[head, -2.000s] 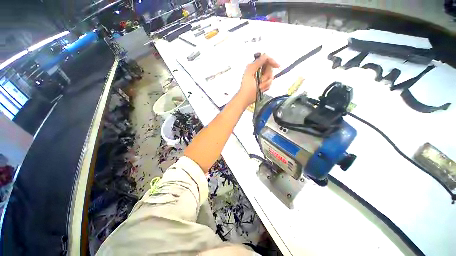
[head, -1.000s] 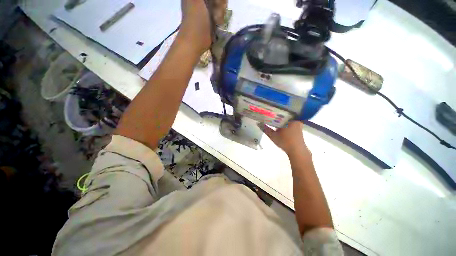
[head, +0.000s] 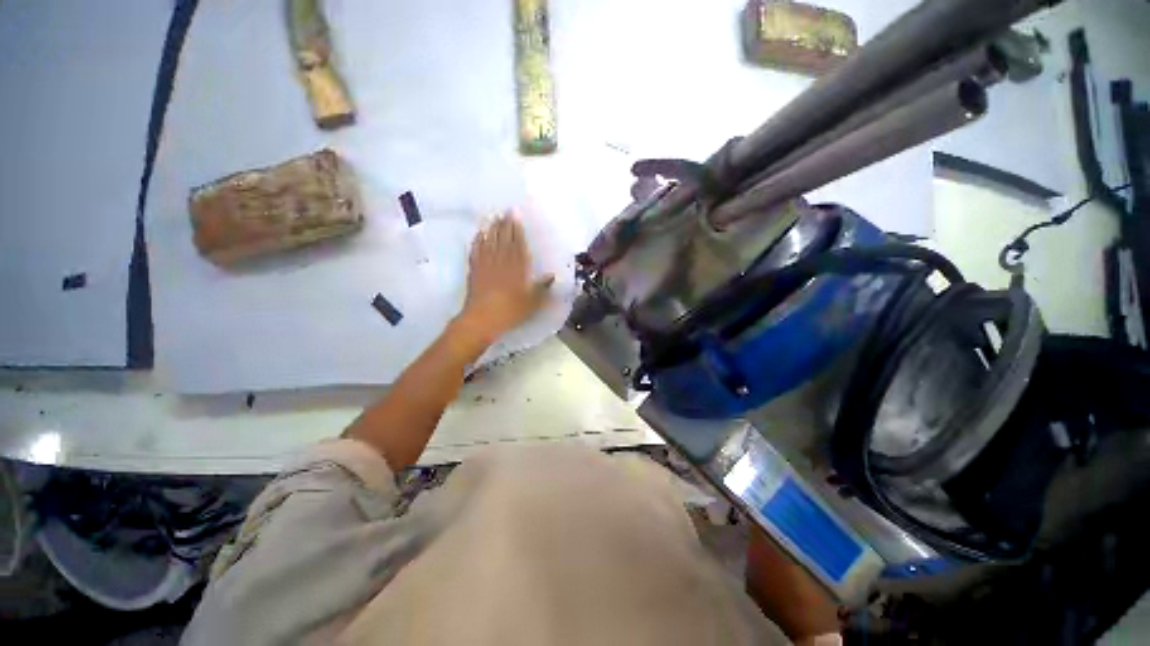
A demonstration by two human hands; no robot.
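The knife cutting machine (head: 757, 366) fills the right side, its silver and blue motor tilted and metal rods rising to the upper right. Its flat metal foot (head: 605, 351) is at the lay's near edge. My left hand (head: 505, 284) lies flat on the white marker paper (head: 454, 76), left of the machine, thumb apart and holding nothing. My right forearm (head: 788, 587) reaches up behind the control box (head: 807, 517). My right hand is hidden there, so its grip does not show. The knife blade cannot be made out.
A brown taped block (head: 278, 208) lies at the left, another (head: 801, 35) at the top. Two narrow taped bars (head: 535, 76) lie at the top. Small dark scraps dot the paper. Dark strips (head: 1122, 189) lie far right. A tub (head: 120, 555) with dark scraps stands at the lower left.
The view has turned and now looks closely down on the lay. My left hand has come off the machine onto the paper. The motor now tilts to the right, and my right hand has passed out of sight.
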